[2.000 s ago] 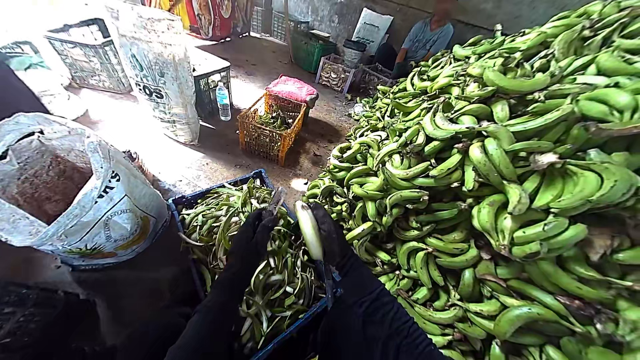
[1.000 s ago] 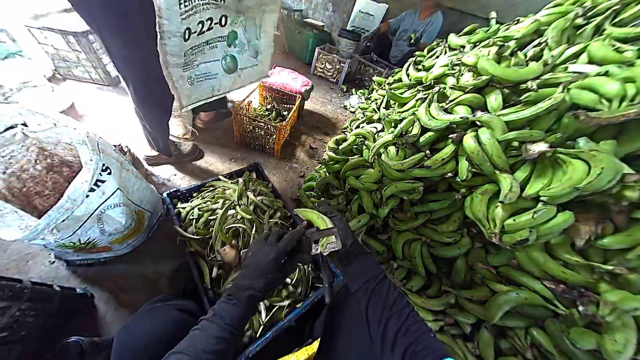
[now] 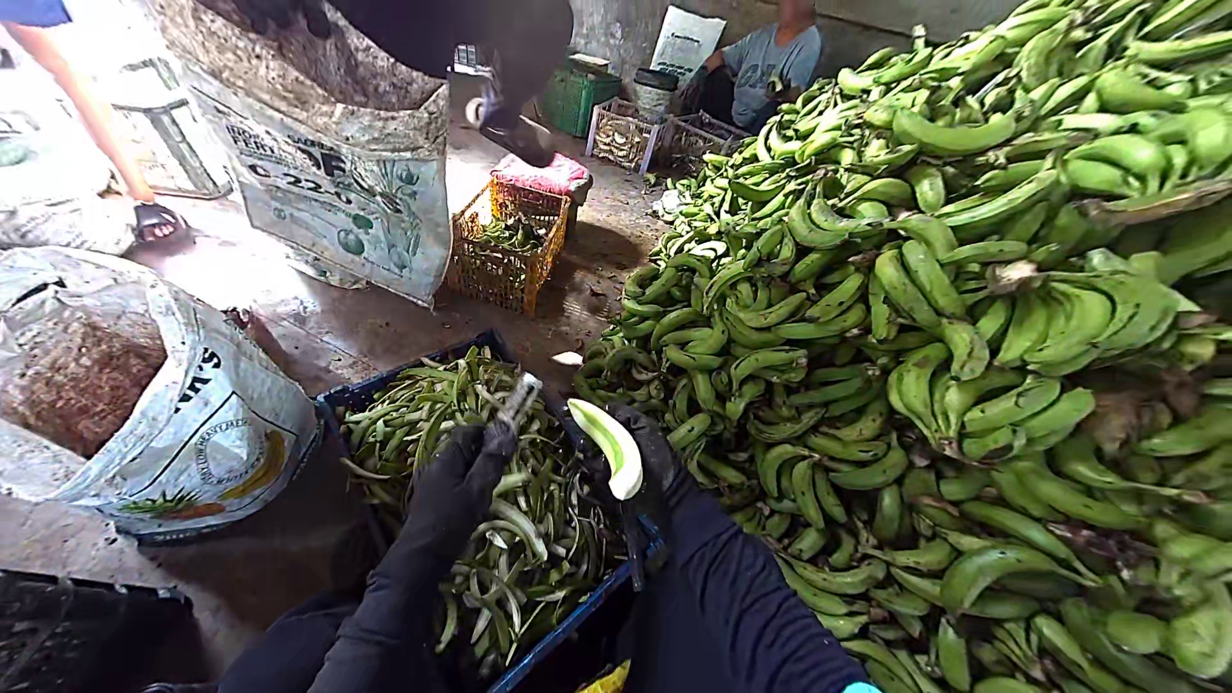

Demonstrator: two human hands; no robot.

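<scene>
Black gloves cover both of my hands. My right hand (image 3: 650,452) holds a partly peeled green plantain (image 3: 608,448), its pale flesh showing along with a strip of green. A thin dark thing, perhaps a blade, hangs below that hand. My left hand (image 3: 467,467) is apart from the plantain, over the blue crate (image 3: 568,626) full of green peels (image 3: 510,539). Something pale and blurred sticks up from its fingers; whether it is a held tool or a wrapped fingertip, I cannot tell. To the right rises a large heap of green plantains (image 3: 818,337).
An open white sack (image 3: 241,452) stands left of the crate. Beyond it, a person in dark clothes holds another printed sack (image 3: 346,202). A yellow crate (image 3: 515,250) and a pink-topped stool (image 3: 544,173) are ahead. Another person (image 3: 775,63) sits at the back beside crates.
The plantain in my right hand shows more peeled flesh than one second ago. My left hand has drawn away from it. The nearby person's sack now hangs lower, its open top in view.
</scene>
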